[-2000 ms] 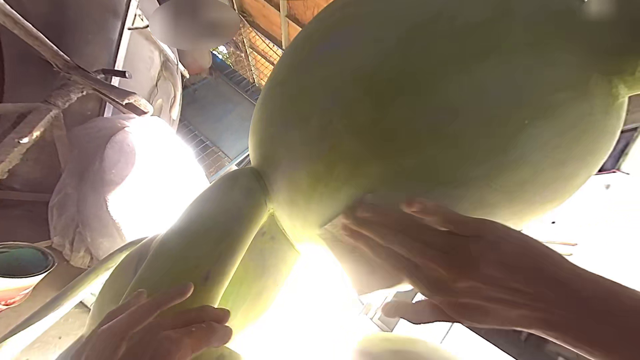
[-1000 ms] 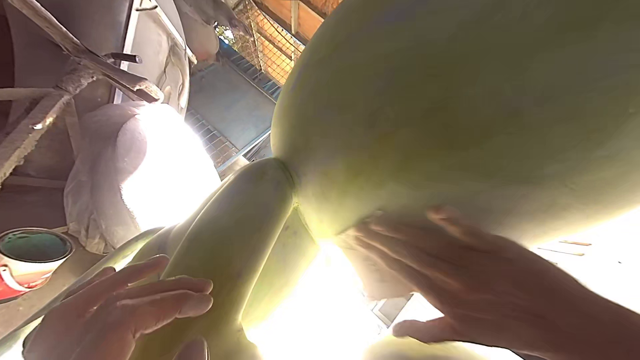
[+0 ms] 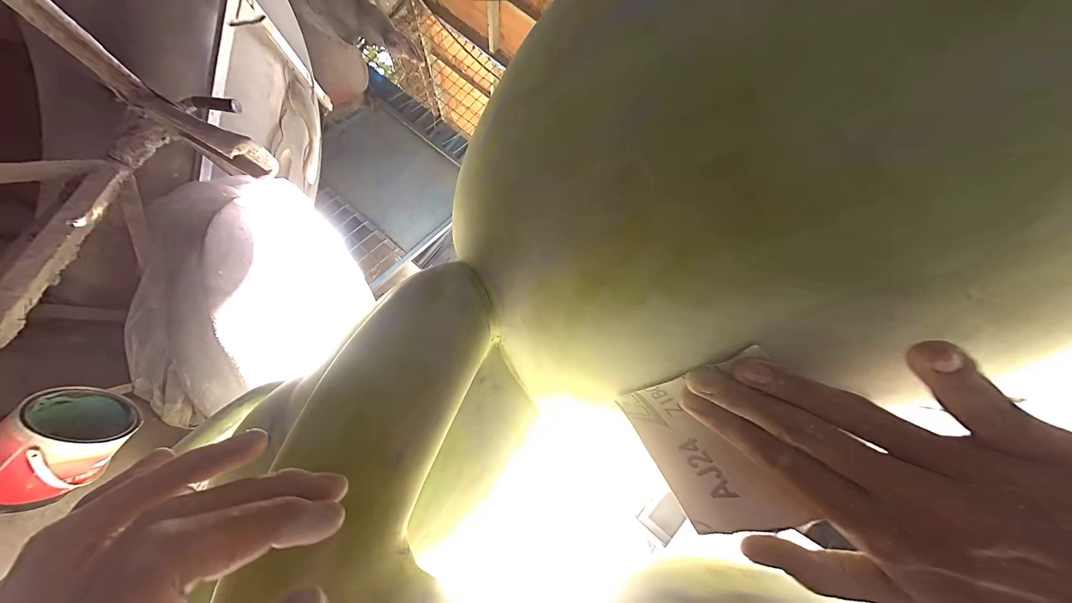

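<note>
A large, smooth, rounded pale-green form (image 3: 754, 184) fills the upper right, joined at its left to a narrower elongated green part (image 3: 377, 377). My right hand (image 3: 854, 452) lies with spread fingers over a sheet of sandpaper (image 3: 712, 477), its fingers pressing the top of the sheet against the underside of the big form. The sheet's printed back faces me, and its lower part hangs free. At lower left, my left hand (image 3: 201, 519) is empty with fingers apart, over or against the elongated part; contact is not certain. Strong glare hides the surfaces between the hands.
A red and white bucket (image 3: 67, 452) with dark green contents or lid stands at far left. Behind it are a plastic-wrapped form (image 3: 176, 310) and a rough crossed frame (image 3: 117, 167). A grey-blue panel (image 3: 385, 176) and orange boards with wire mesh (image 3: 461, 67) lie beyond.
My right hand's fingers have spread, and more of the sandpaper now shows. My left hand was on the elongated part two seconds ago and its fingers have since shifted. The view has moved slightly.
</note>
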